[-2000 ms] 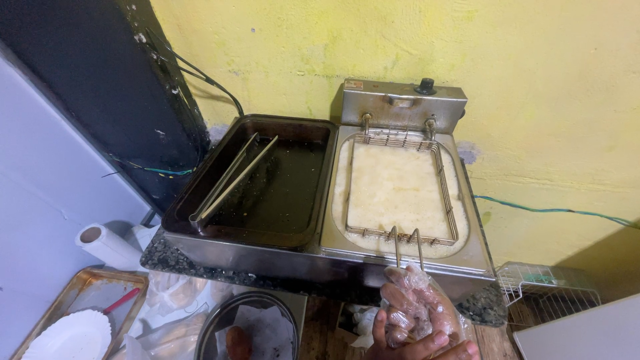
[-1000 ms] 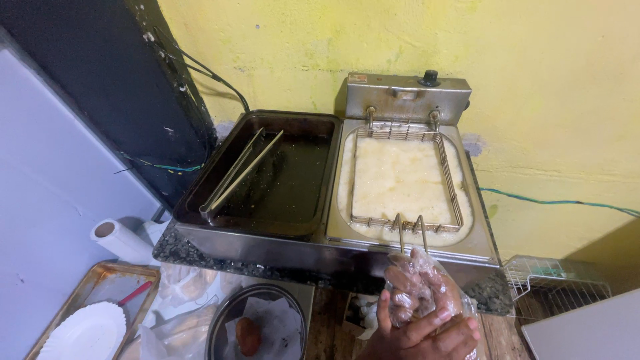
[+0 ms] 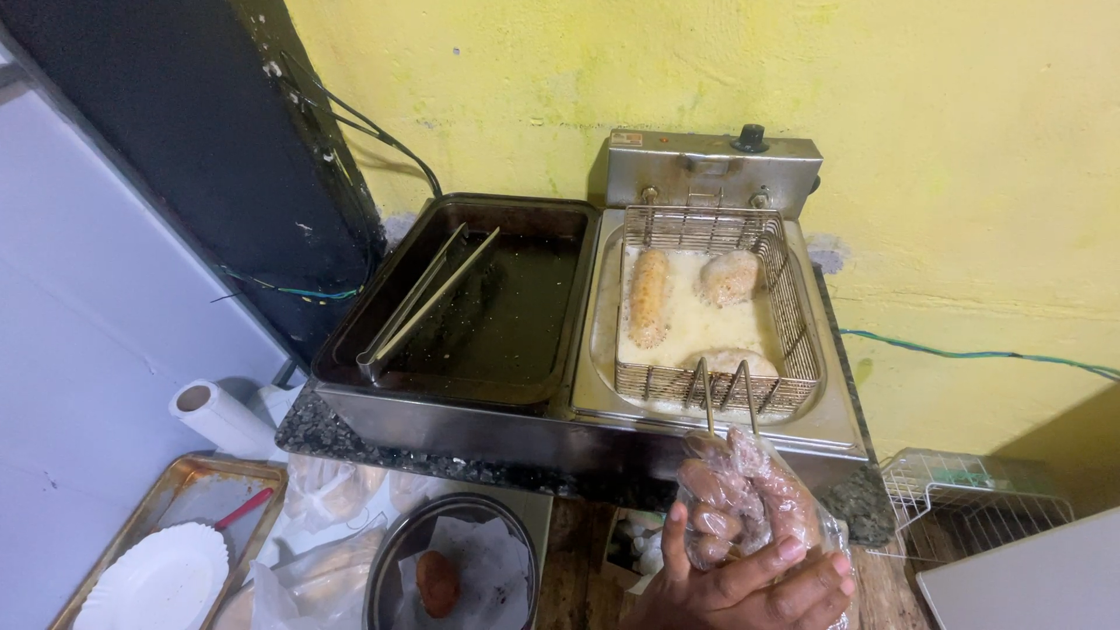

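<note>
Clear plastic covers my right hand (image 3: 752, 499), which grips the wire handle (image 3: 751, 402) of a fryer basket (image 3: 798, 324). My left hand (image 3: 744, 586) is bare, its fingers around the lower part of the plastic covering (image 3: 827, 525) at my right hand; the exact finger contact is partly hidden. The basket sits tilted in the right well of a steel electric fryer (image 3: 717, 171). In its pale, foamy oil lie a long browned piece of food (image 3: 648, 297), a rounded piece (image 3: 730, 276) and a third piece (image 3: 735, 360) near the handle, partly covered by foam.
Metal tongs (image 3: 429, 297) lie in the dark oil pan (image 3: 560, 324) at left. Below are a paper-lined pot (image 3: 385, 560) with one browned piece (image 3: 437, 584), a paper roll (image 3: 219, 418), and a metal tray (image 3: 166, 490) with a white scalloped plate (image 3: 157, 582). A wire rack (image 3: 971, 499) stands at lower right.
The basket has risen at the handle side, and food pieces now show where earlier only pale foam showed. Both hands stay at the handle.
</note>
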